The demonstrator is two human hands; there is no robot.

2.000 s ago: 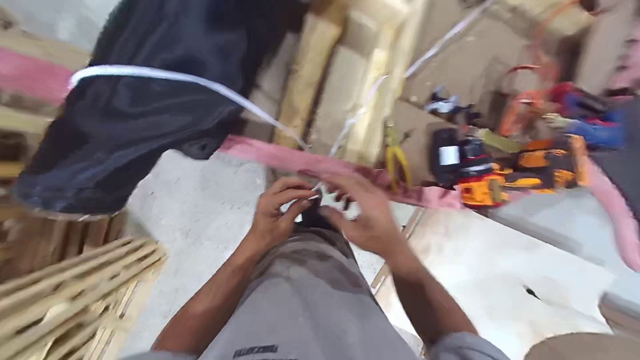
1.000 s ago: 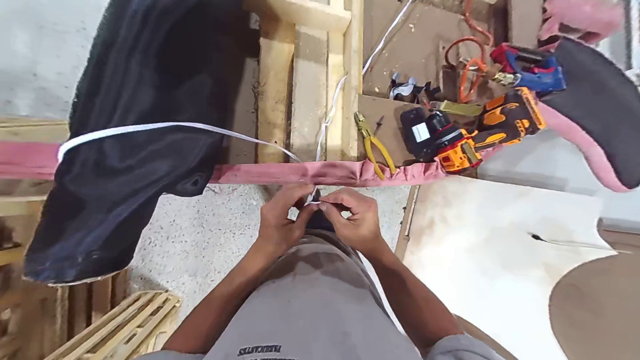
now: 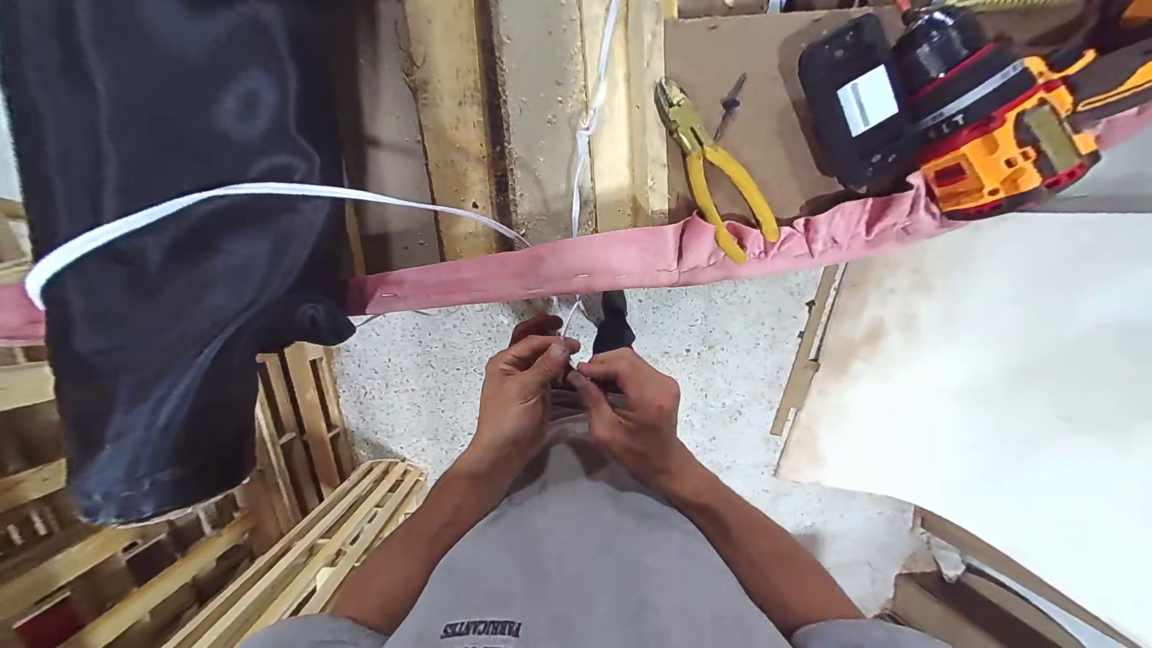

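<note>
Close together in front of my shirt, my left hand [image 3: 526,382] and my right hand [image 3: 634,400] pinch a thin white cord [image 3: 571,317] between thumbs and fingers. The cord runs up by a pink fabric strip [image 3: 540,267] stapled along a wooden frame [image 3: 535,117]. A knotted white length [image 3: 585,135] lies over the frame's boards. Another white strand [image 3: 270,189] loops across the black fabric [image 3: 180,270] at the left. The cord's exact end between my fingertips is hidden.
Yellow-handled pliers [image 3: 711,175] rest across the pink strip, beside a dark screw-like piece [image 3: 731,106]. An orange and black power tool [image 3: 999,135] and a black phone-like device [image 3: 855,99] lie at upper right. Slatted wood [image 3: 315,549] stands lower left; a white panel [image 3: 981,360] is right.
The view has moved nearer to the frame and pliers. Both hands stay together at the cord, their fingers slightly rearranged.
</note>
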